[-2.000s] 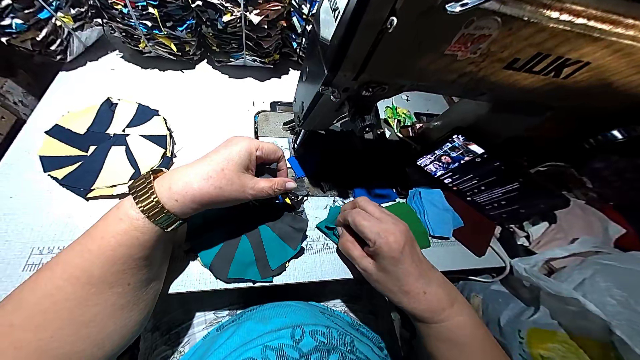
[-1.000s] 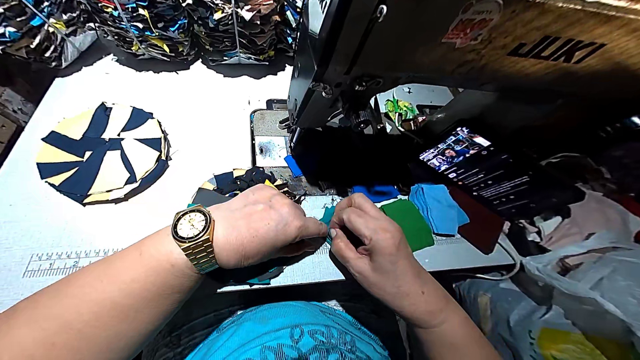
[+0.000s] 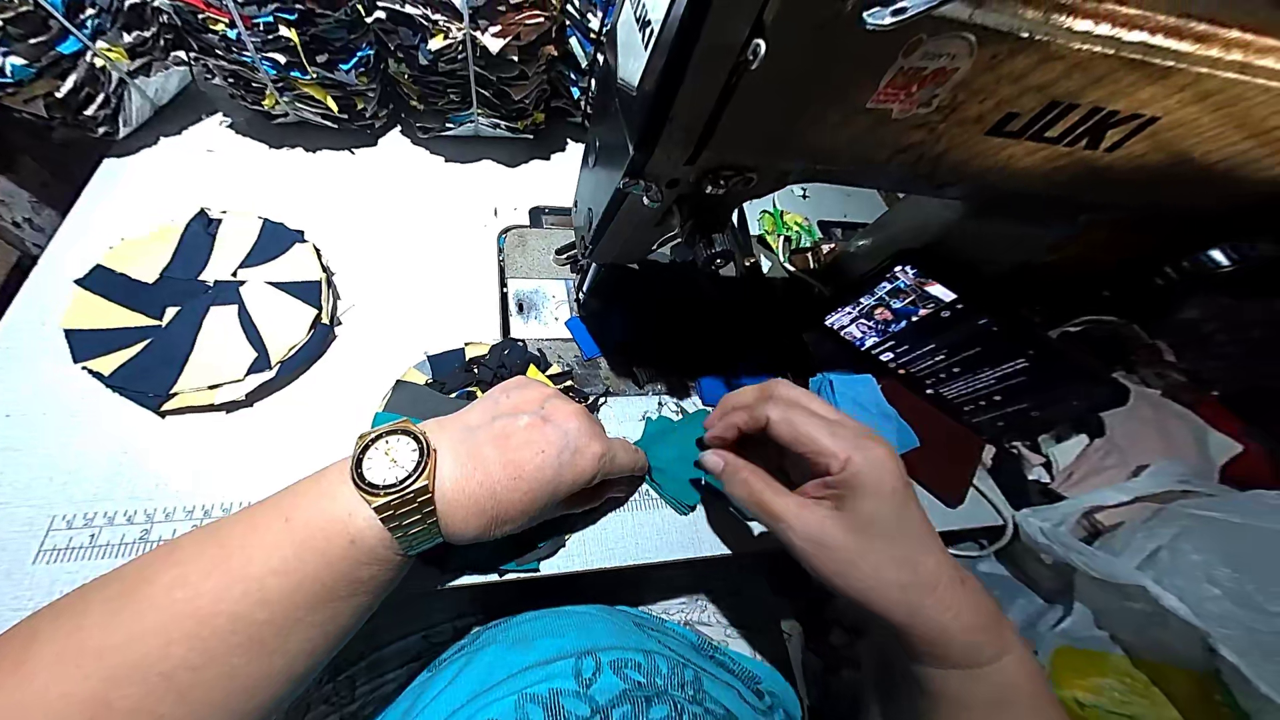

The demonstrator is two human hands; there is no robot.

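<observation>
My left hand (image 3: pixel 530 455), with a gold wristwatch (image 3: pixel 393 460) at the wrist, pinches the left edge of a small stack of teal fabric pieces (image 3: pixel 672 450). At the right end of that stack is my right hand (image 3: pixel 800 460), thumb and fingertips a little apart; whether it grips a piece is unclear. Beneath my left hand lies a round patchwork of grey and teal strips (image 3: pixel 425 402), mostly hidden, with dark scraps on it. The Juki sewing machine (image 3: pixel 900 120) stands just beyond, a blue scrap (image 3: pixel 583 338) near its needle area. A round patchwork in navy and cream (image 3: pixel 205 310) lies at left.
Tied bundles of fabric scraps (image 3: pixel 300 60) line the back. Right of my hands are light blue fabric (image 3: pixel 865 408), maroon fabric (image 3: pixel 935 440) and a lit phone (image 3: pixel 930 340). A plastic bag (image 3: pixel 1170 560) hangs over the right side. A ruler scale (image 3: pixel 120 530) marks the table's front.
My left hand has moved right and toward me from beside the needle area to the teal pieces. The teal stack shows more between my hands than a second ago.
</observation>
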